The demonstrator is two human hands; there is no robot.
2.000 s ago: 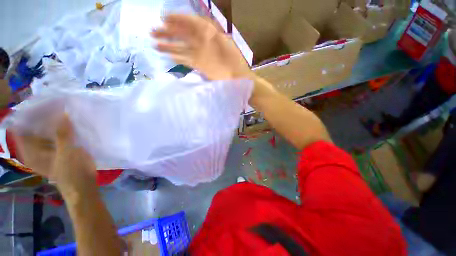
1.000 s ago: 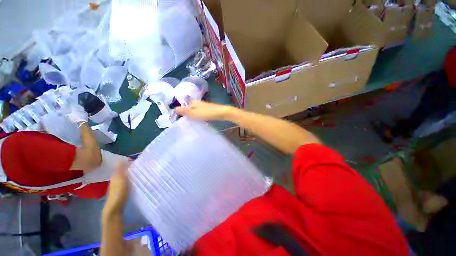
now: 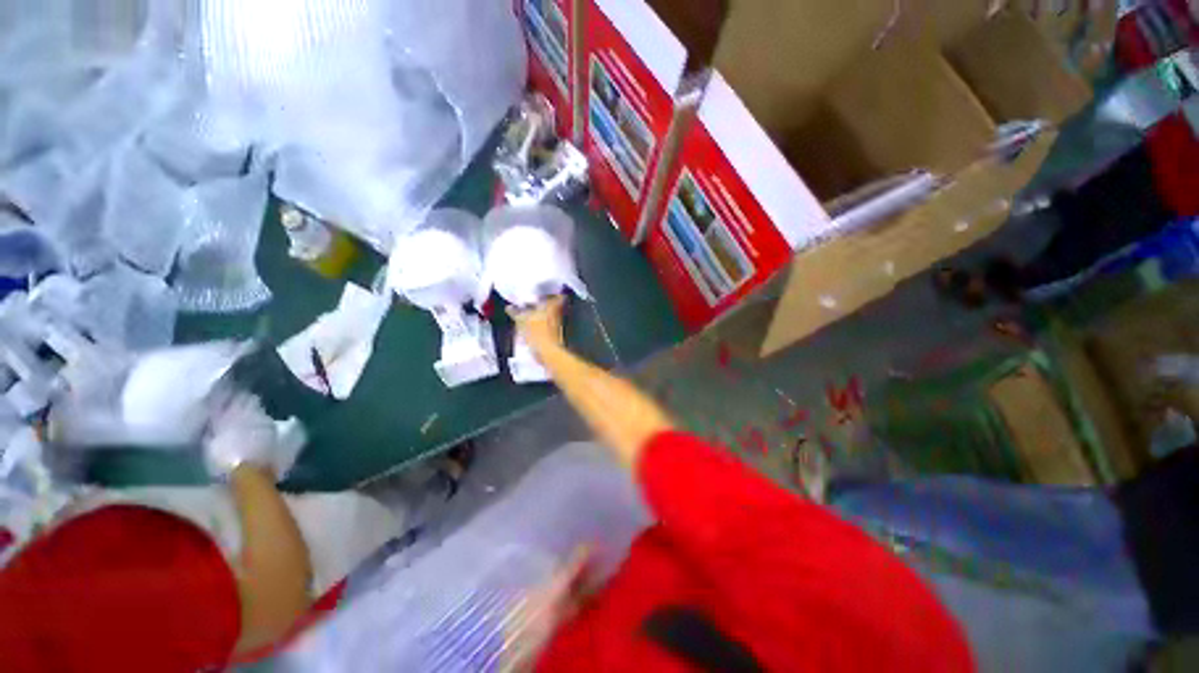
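Two white product units with bracket-like ends lie side by side on the green bench: the left unit (image 3: 438, 263) and the right unit (image 3: 529, 253). My right hand (image 3: 539, 324) grips the right unit at its narrow part, between the round body and the bracket. A ribbed, clear-whitish air-column bag (image 3: 460, 585) hangs in front of me, low in the picture. My left hand (image 3: 559, 607) is blurred and holds the bag near my body; its fingers are partly hidden.
Open retail boxes (image 3: 710, 230) stand at the upper right. Shiny accessory packs (image 3: 537, 155), a small bottle (image 3: 316, 243) and a white cloth (image 3: 339, 345) lie on the green bench (image 3: 395, 427). More clear bags (image 3: 145, 197) pile up at left. A co-worker in red (image 3: 118, 592), with a white-gloved hand, is at lower left.
The bag has moved down towards my body with my left hand. My right hand has come off the bag and onto the right unit. The view has shifted closer over the bench.
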